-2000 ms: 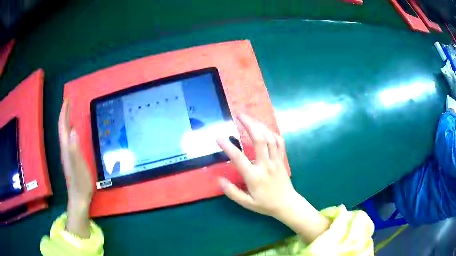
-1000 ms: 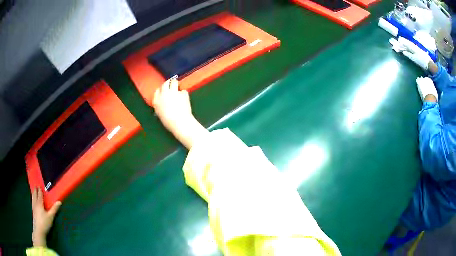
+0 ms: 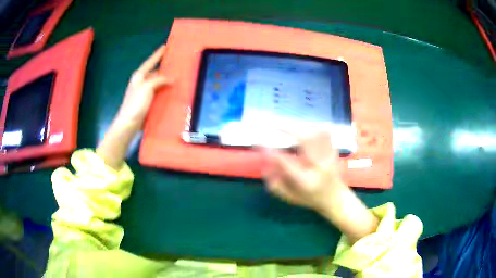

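Note:
A tablet (image 3: 272, 98) with a lit screen lies on a red-orange foam tray (image 3: 283, 33) in front of me. Its screen shows a pale window over a blue desktop, with strong lamp glare along the bottom. A small white sticker (image 3: 194, 138) is at the tablet's lower left corner. My left hand (image 3: 138, 95) is at the tray's left edge, fingertips against it; whether it grips the edge is hard to tell. My right hand (image 3: 304, 171) is blurred over the tablet's lower edge, holding nothing, its fingers partly bent; contact with the screen cannot be told.
Stacked foam trays (image 3: 81, 59) with a dark tablet (image 3: 28, 111) lie at the left. Another tray with a tablet (image 3: 32, 28) is at the upper left. A red edge shows at the upper right. The green bench (image 3: 217, 217) carries lamp glare at right. Blue clothing (image 3: 473, 250) shows at the lower right.
A second ago my hands were at two trays with dark tablets farther back. Now the view has turned down to a lit tablet, my left hand beside its tray and my right hand over it.

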